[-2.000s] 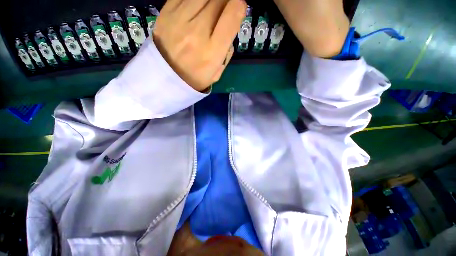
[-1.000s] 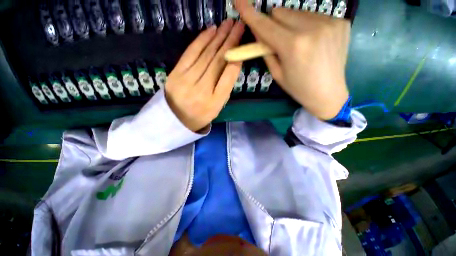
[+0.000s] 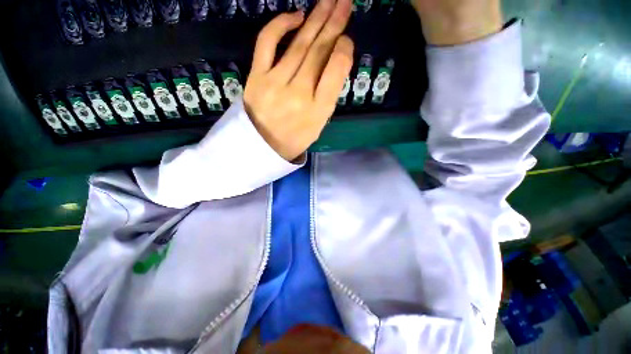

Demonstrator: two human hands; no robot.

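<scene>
A long black tray (image 3: 187, 55) holds two rows of parts. The near row has narrow green circuit boards with pale centres (image 3: 166, 98). The far row has glossy dark housings (image 3: 117, 12), cut by the top edge. My left hand (image 3: 294, 90) is over the tray, palm down, covering part of the near row. Its fingers point to the far row, and some fingertips are at the top edge, so I cannot tell whether they hold anything. Of my right arm only the bare wrist and pale sleeve (image 3: 477, 76) show. My right hand is beyond the top edge.
The tray lies on a green bench covering (image 3: 553, 62) that curves off at the right. My pale smock over blue clothing fills the lower middle. Blue items (image 3: 536, 290) and boxes are on the floor at lower right. Yellow lines mark the green surfaces.
My right hand has moved up out of the picture with the pale stick that showed a second ago. My left hand's fingers have spread. The tray sits slightly higher in view than a second ago.
</scene>
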